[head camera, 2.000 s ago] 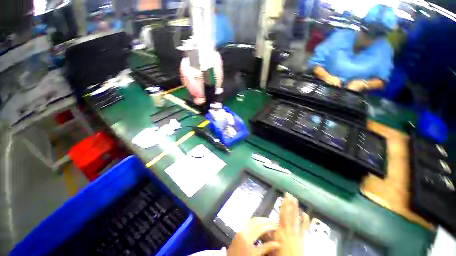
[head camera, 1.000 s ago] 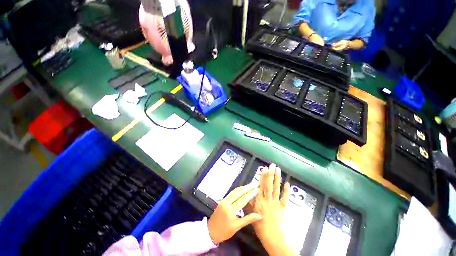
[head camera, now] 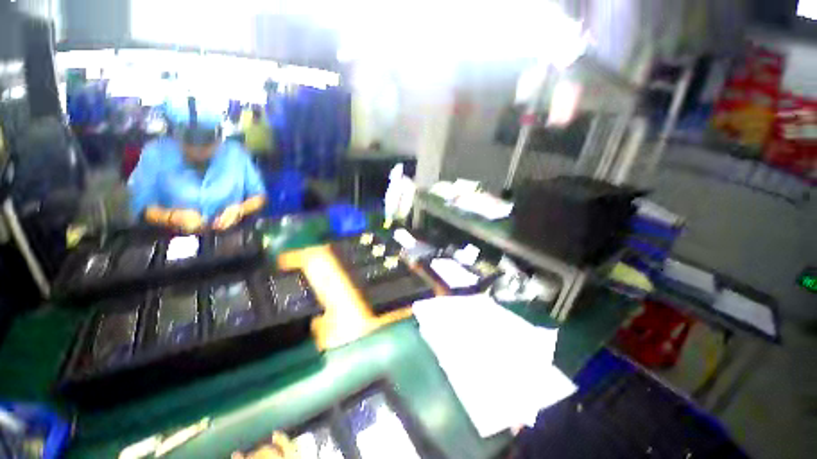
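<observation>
The work tray (head camera: 410, 420) is cut off by the bottom edge, and its right part shows. A phone unit (head camera: 381, 435) with a bright white surface lies in its right slot, and another bright unit (head camera: 315, 443) lies left of it. Blurred fingers show at the bottom edge just left of these units. Most of that hand is cut off, and I cannot tell whether it is my left or right hand or what it touches.
Loaded foam trays (head camera: 193, 345) stand beyond the work tray. A side tray (head camera: 387, 280) lies beside the orange-brown board (head camera: 339, 300). White paper sheets (head camera: 488, 359) lie right, near a dark-filled blue bin (head camera: 618, 421). A person in blue (head camera: 197, 179) sits across the bench.
The view has swung right, bringing the paper sheets and right-hand bin into view. The left crate has left the picture. The hands, both clear on the tray before, are now mostly out of view.
</observation>
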